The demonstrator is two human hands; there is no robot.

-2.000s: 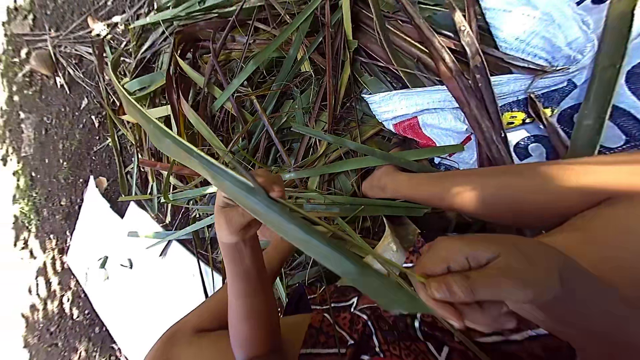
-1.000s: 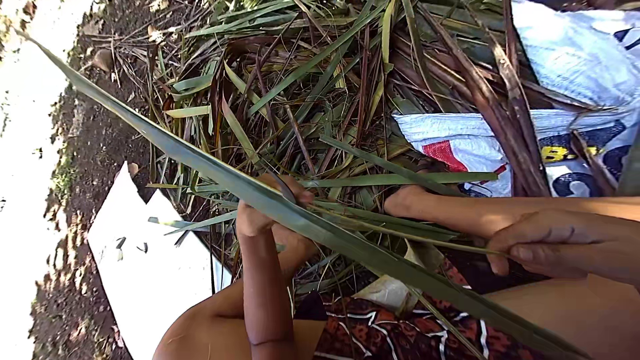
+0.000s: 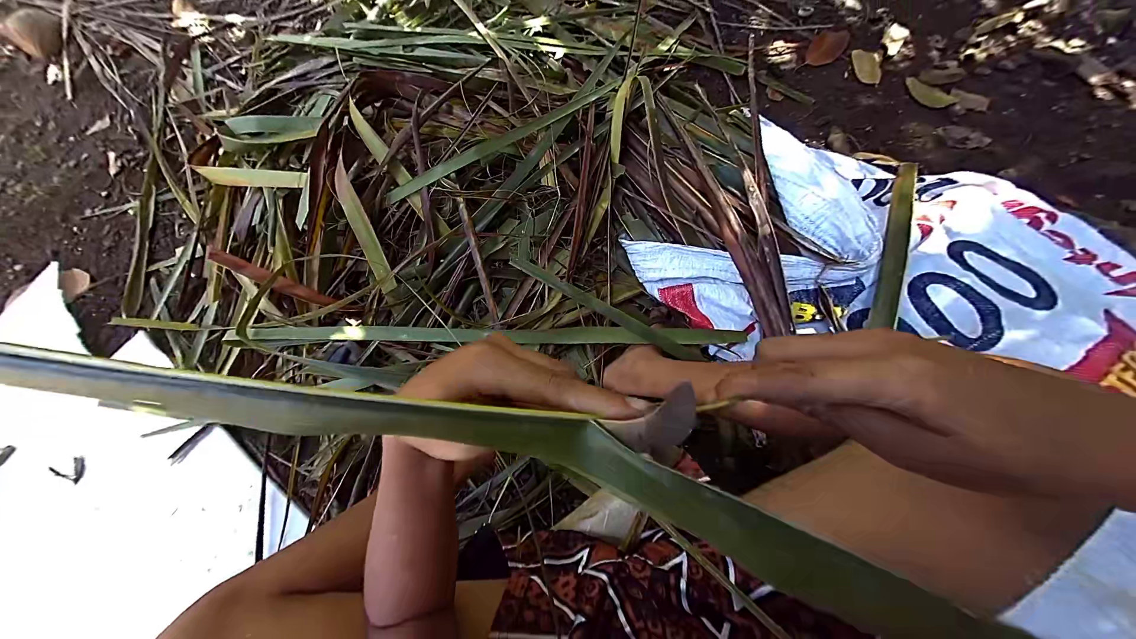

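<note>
A long green leaf [image 3: 497, 426], spiny-edged or ribbed along its top, runs from the left edge to the bottom right, bent near its middle. My left hand [image 3: 497, 382] grips it from behind at the bend. A short curved metal blade [image 3: 672, 422] shows at that hand's fingertips; its handle is hidden. My right hand [image 3: 870, 408] is closed on the end of a thin yellowish strip [image 3: 717, 405], just right of the blade. The strip's other end meets the leaf's upper edge near the blade.
Cut leaf strips [image 3: 497, 204] lie heaped on the soil beyond my hands. A printed white woven sack [image 3: 1021, 293] is at the right, a white sheet [image 3: 115, 497] at the left. A bare foot [image 3: 652, 368] rests behind the hands, and patterned cloth [image 3: 612, 586] covers my lap.
The leaf has swung from a steep slant to nearly level on its left part. My right hand has come back close to my left hand and the blade. The view has shifted.
</note>
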